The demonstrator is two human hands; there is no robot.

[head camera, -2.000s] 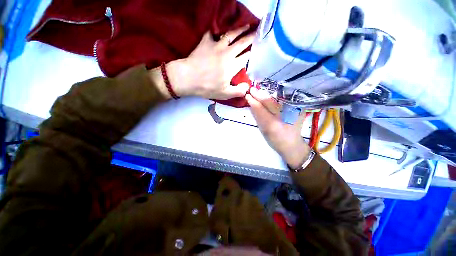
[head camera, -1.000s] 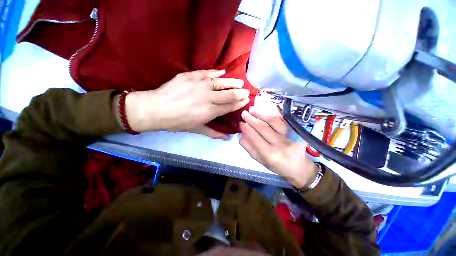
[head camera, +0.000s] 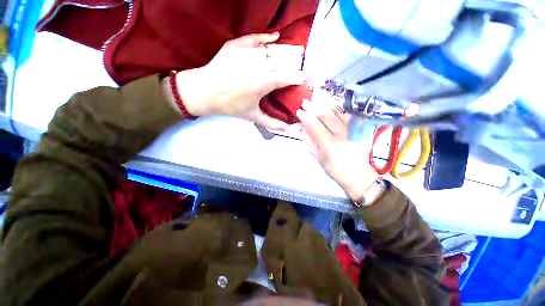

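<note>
A dark red garment (head camera: 197,30) lies over the left part of the white machine table, its pale zip (head camera: 129,21) along a curved edge at the upper left. My left hand (head camera: 245,80) lies on the garment with fingers bent around its edge, close to the needle area. My right hand (head camera: 328,134) is beside the needle area, its fingertips at the garment's edge. The sewing machine (head camera: 394,42), white with a blue stripe, stands at the upper right. Its presser foot area (head camera: 340,92) is partly hidden and blurred.
Scissors with red and yellow handles (head camera: 412,156) lie right of my right hand. A black phone (head camera: 447,160) lies beside them. A blue crate (head camera: 160,183) holding red cloth is below the table edge at left. Another blue container (head camera: 508,269) is at the lower right.
The view has shifted and the machine head looks farther right and up. My left hand's fingers now curl around the garment edge, where they lay flatter a second ago.
</note>
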